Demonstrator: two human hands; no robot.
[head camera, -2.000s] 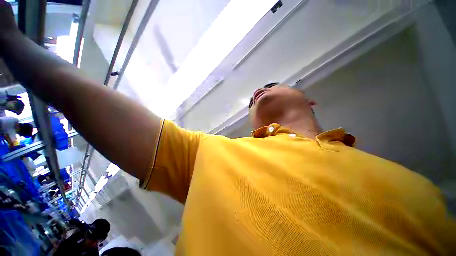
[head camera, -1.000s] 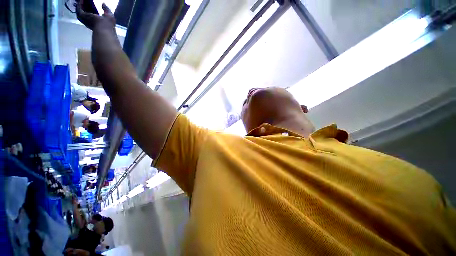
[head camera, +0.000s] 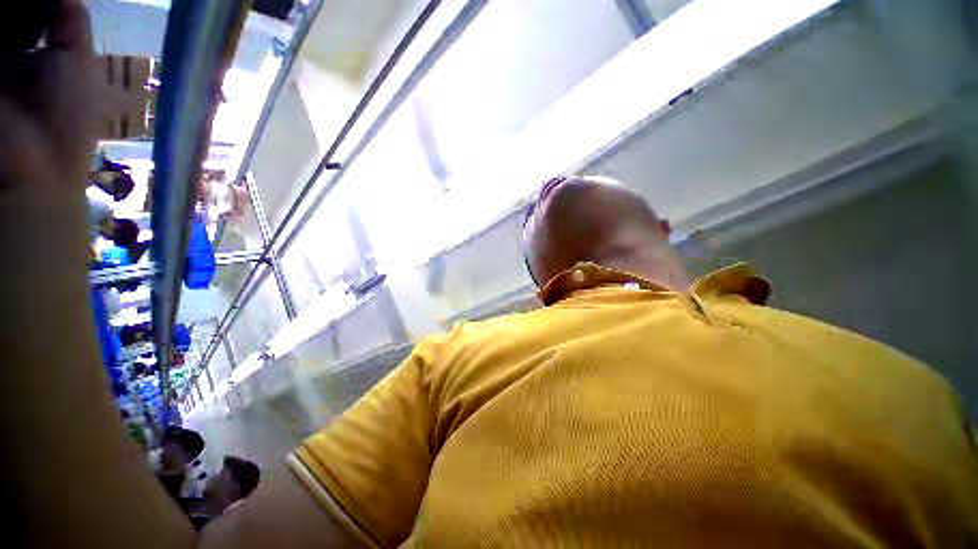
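Note:
The camera looks up at a torso in a yellow polo shirt (head camera: 643, 418), with the head tipped back above the collar. The view fits a camera turned toward its wearer. A bare arm runs from the sleeve to the left edge, where my right hand (head camera: 48, 107) is large, dark, blurred and cut off. Its fingers are partly bent, but whether it holds anything cannot be told. My left hand is not in view. No workpiece or harness can be made out.
A long metal rail (head camera: 184, 161) crosses the left side. Beyond it are blue bins (head camera: 201, 255) and several people along benches. Two dark-haired heads (head camera: 238, 475) show at lower left. Ceiling beams and a bright strip light (head camera: 643, 86) are overhead.
The arm was stretched toward the upper left with a small hand around a dark object. It is now bent, with the hand large and close at the left edge. The background has shifted.

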